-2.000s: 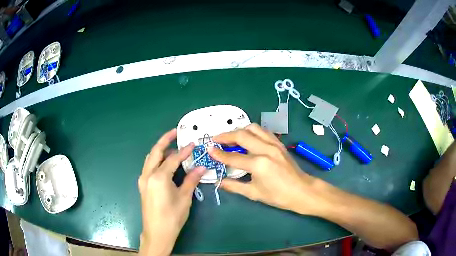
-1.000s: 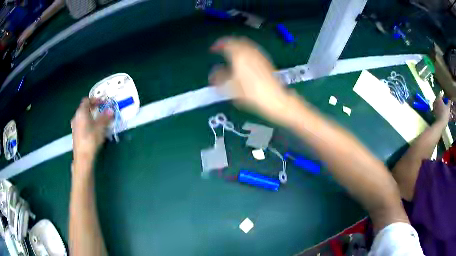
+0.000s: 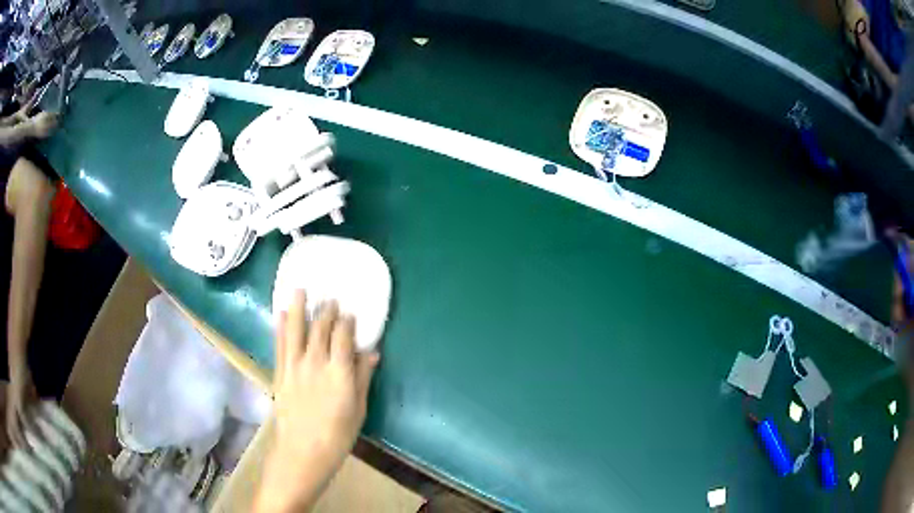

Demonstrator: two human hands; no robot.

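Observation:
An off-white housing shell [image 3: 341, 276] lies on the green bench left of centre, its smooth rounded face up. The fingers of my left hand [image 3: 316, 386] lie over its near part, with the thumb by its near right edge. Whether they grip it does not show. My right hand [image 3: 902, 271] is blurred and cut off by the right edge, closed around a blue cell [image 3: 905, 283]. A blurred whitish-grey piece [image 3: 847, 235] shows just left of it. A filled housing [image 3: 611, 140] with blue board and cell sits beyond the whitish strip, its leads hanging over the strip.
Stacked shells [image 3: 291, 170] and more covers [image 3: 215, 230] lie at left. Several filled housings [image 3: 341, 60] stand along the far side of the strip [image 3: 471, 150]. Two grey pieces [image 3: 752, 373] with blue cells [image 3: 774, 446] and ring leads lie right, among small cream squares. Another person's arm [image 3: 28, 271] is at left.
The view has swung left. My left hand has let go of the filled housing beyond the strip and moved onto a shell. My right hand has moved to the right edge and taken hold of a blue cell.

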